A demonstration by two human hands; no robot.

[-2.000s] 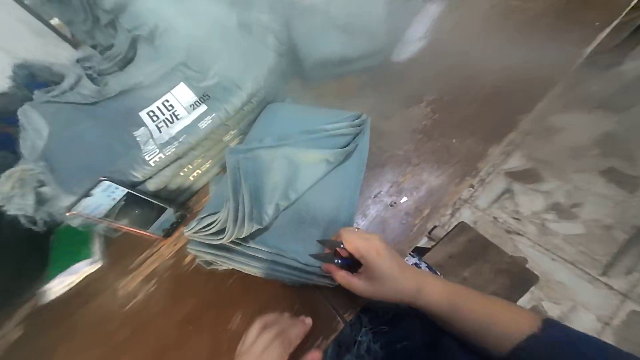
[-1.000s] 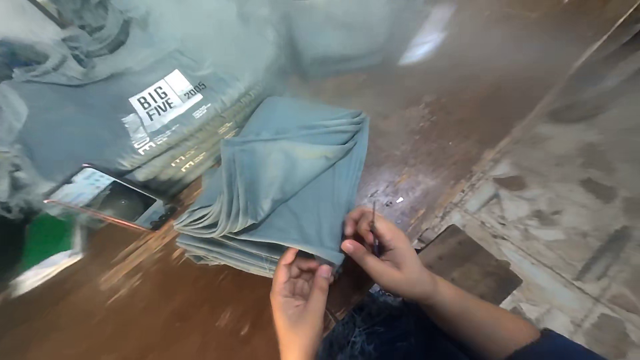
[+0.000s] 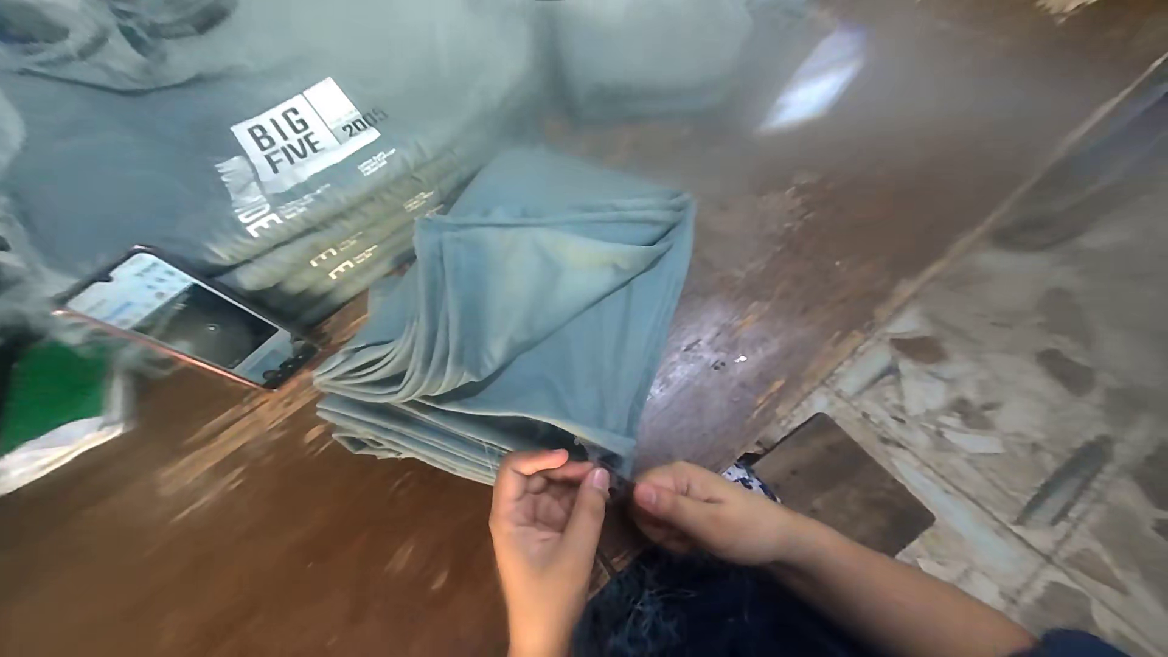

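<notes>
A stack of folded blue-grey fabric pieces [image 3: 547,319] lies on the wooden table, its layered edges facing left and toward me. At the near corner of the stack my left hand [image 3: 547,520] has its thumb and fingers closed on the hem of a piece. Just right of it, my right hand [image 3: 703,511] is curled with thumb and forefinger together at the same corner. Something small and dark shows between the two hands; whether it is the thread snips seen earlier cannot be told, as the fingers hide most of it.
Printed blue-grey garments [image 3: 119,173] are heaped at the upper left. A smartphone [image 3: 201,319] with a lit screen lies beside them, near a green and white item [image 3: 55,401]. Past the right edge of the wooden table [image 3: 301,557] are a brown stool-like board [image 3: 844,484] and a stone-patterned floor [image 3: 1031,392].
My left hand has come up from below the stack to its near corner. The snips, plain in my right hand two seconds ago, are now mostly hidden or out of sight.
</notes>
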